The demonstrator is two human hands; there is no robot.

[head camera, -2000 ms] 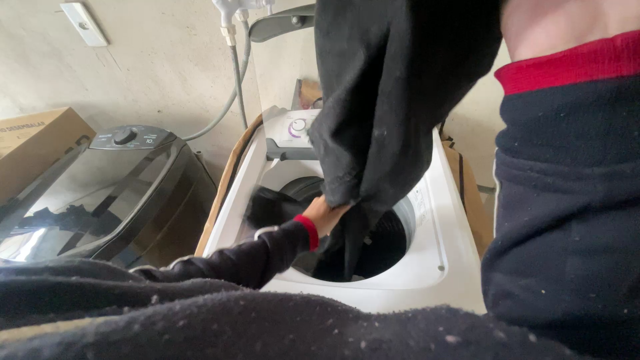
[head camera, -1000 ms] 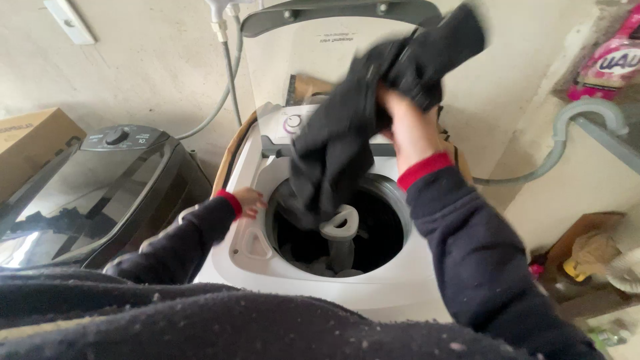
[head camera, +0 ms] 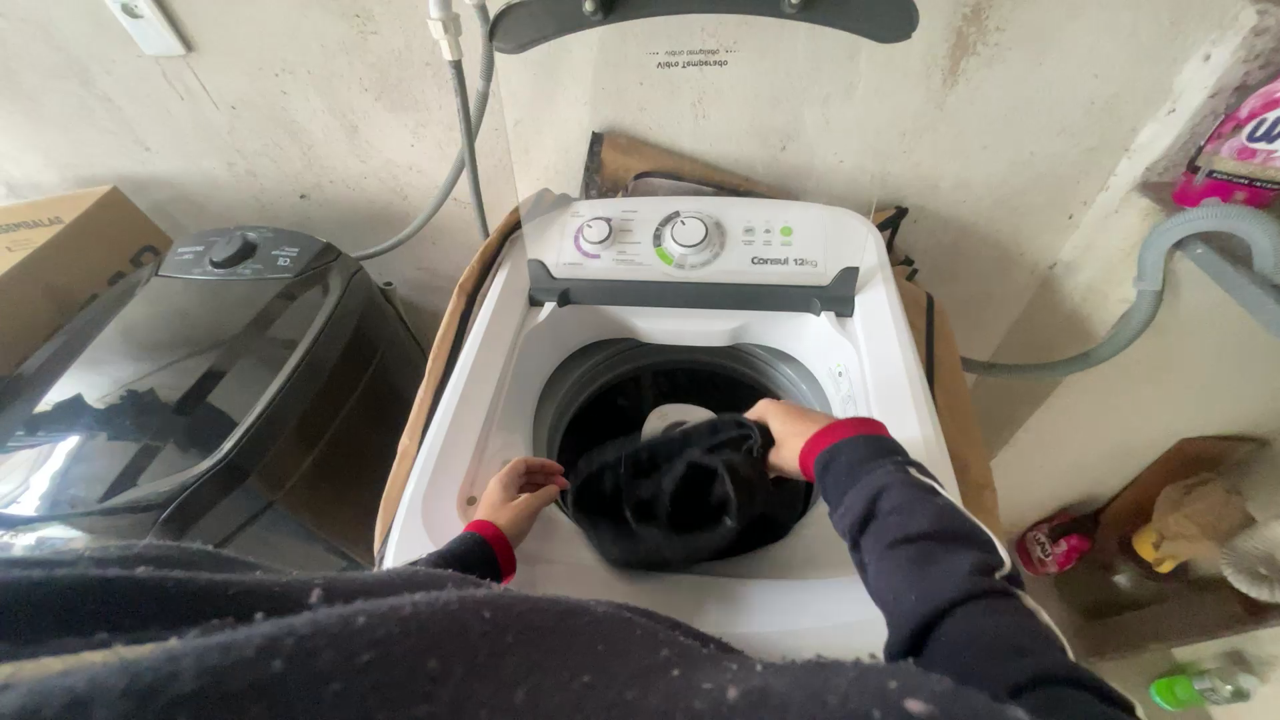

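Note:
A white top-loading Consul washing machine (head camera: pixel 900 350) stands with its glass lid (head camera: pixel 700 110) raised. My right hand (head camera: pixel 790 435) grips one edge of a black garment (head camera: pixel 670 500), which hangs over the front part of the drum opening. My left hand (head camera: pixel 518 497) is at the left rim of the opening, fingers curled and apart, close to the garment's left end; it holds nothing that shows. Behind the garment the pale top of the agitator (head camera: pixel 677 418) sticks up among dark contents inside the drum (head camera: pixel 610 375).
A dark machine with a dial (head camera: pixel 250 400) stands at the left, by a cardboard box (head camera: pixel 70 240). A grey drain hose (head camera: pixel 1130 335) curves along the right wall. At the lower right are a cardboard tray (head camera: pixel 1110 600), a pink package (head camera: pixel 1055 543) and a green-capped bottle (head camera: pixel 1200 688).
The black garment has come down from in front of the raised lid to the drum opening, with my right hand on it. My left hand, on the garment two seconds ago, is off it.

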